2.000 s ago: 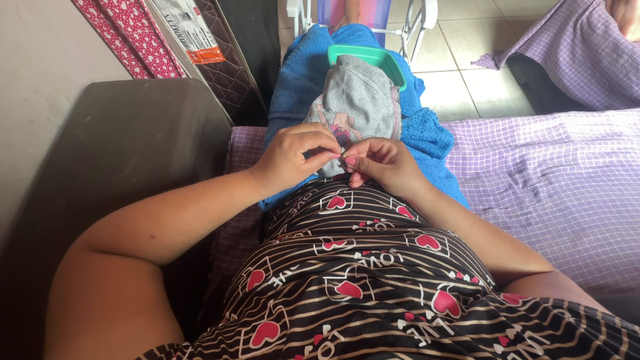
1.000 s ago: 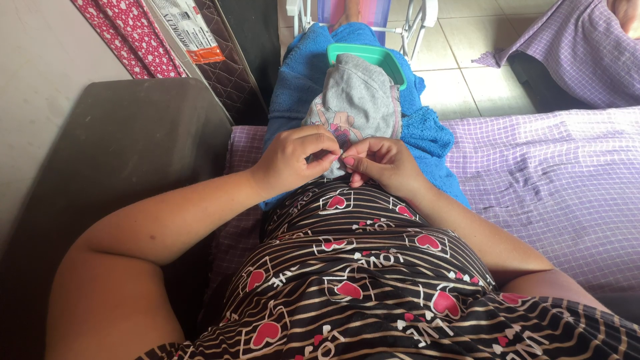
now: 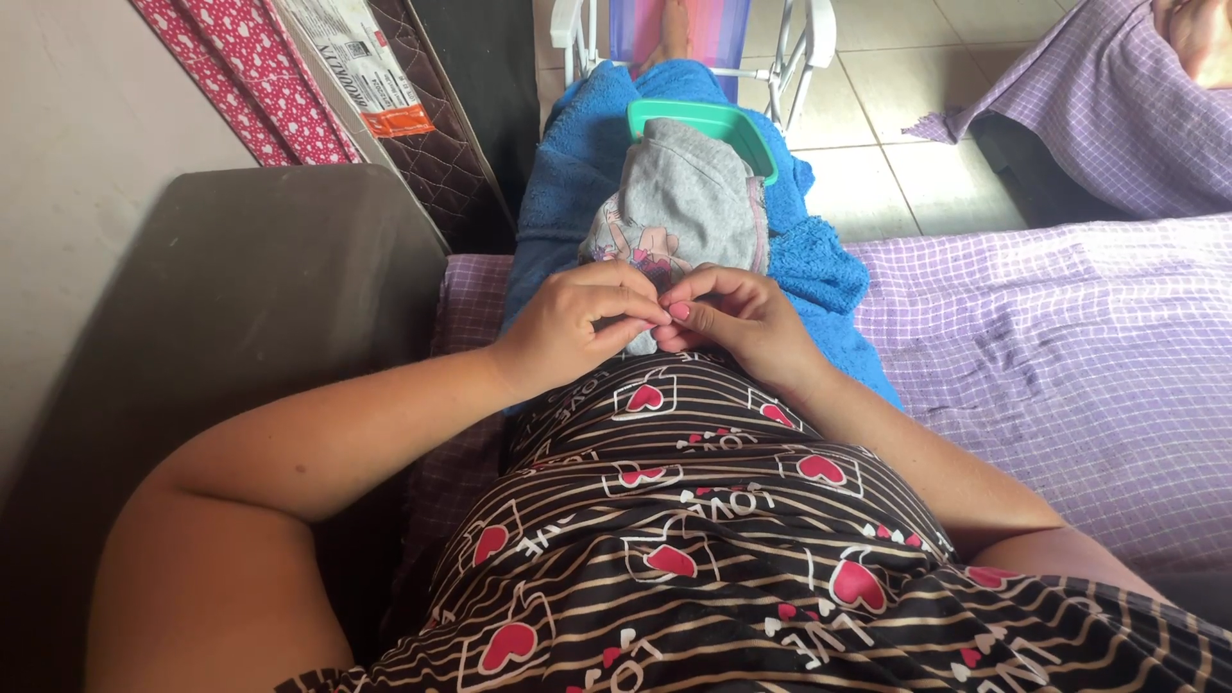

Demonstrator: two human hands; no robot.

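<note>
My left hand (image 3: 582,322) and my right hand (image 3: 746,322) meet at the fingertips, just above my lap. Thumb and forefinger of each are pinched together; whatever may be between them is too small to make out. Right behind the fingers lies a grey printed cloth garment (image 3: 688,192), whose near edge shows below the hands. It rests on a blue terry towel (image 3: 568,164) spread over my legs. A green plastic tray (image 3: 707,115) sits on the towel, partly covered by the garment's far end.
A purple checked cover (image 3: 1059,346) lies over the seat, with a dark sofa arm (image 3: 279,221) at the left. Ahead stands a folding chair with white armrests (image 3: 818,34) and a foot on its striped seat. Another purple-covered seat (image 3: 1088,115) with someone's foot is at the upper right.
</note>
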